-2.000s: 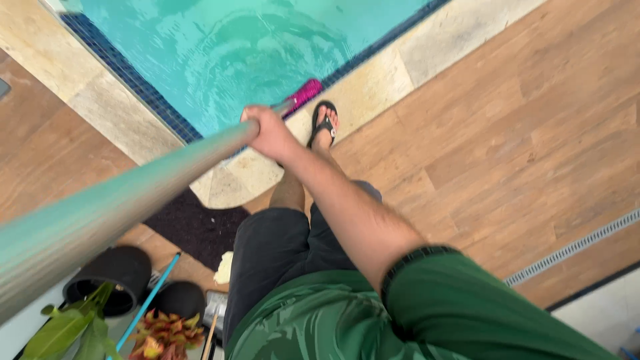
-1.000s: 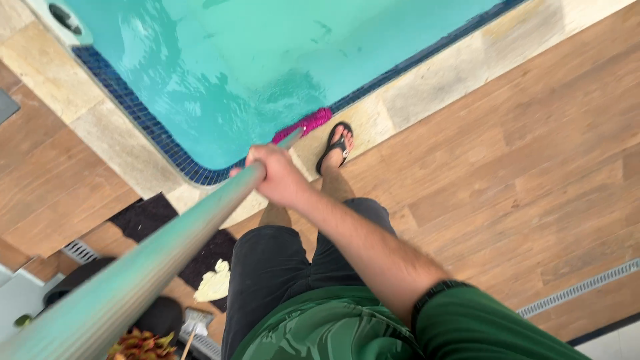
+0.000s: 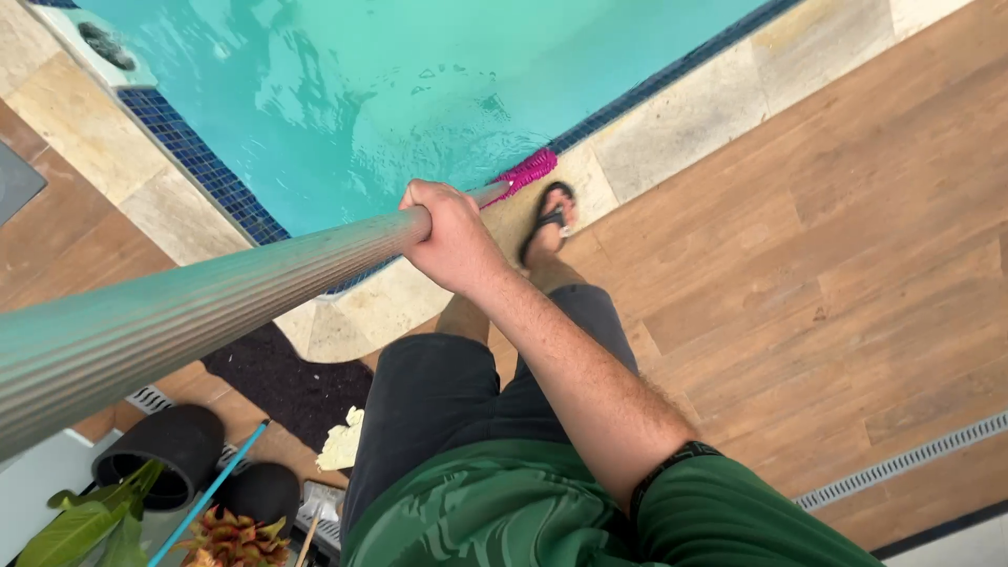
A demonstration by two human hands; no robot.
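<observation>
My right hand is closed around a ribbed metal pole, which runs from the left edge of the view toward the pool's edge. At its far end a magenta brush head lies at the waterline beside the stone coping, close to my foot in a black flip-flop. The part of the pole under my fingers is hidden. My left hand is out of view.
The swimming pool has blue tiles and stone coping. Wood-look decking lies right, with a drain grate. Lower left are a dark mat, a yellow cloth, a black pot, a thin blue pole and plants.
The near part of the pole has swung up at the left compared with one second ago. My right hand stays closed on it, and the brush head remains by the pool's edge.
</observation>
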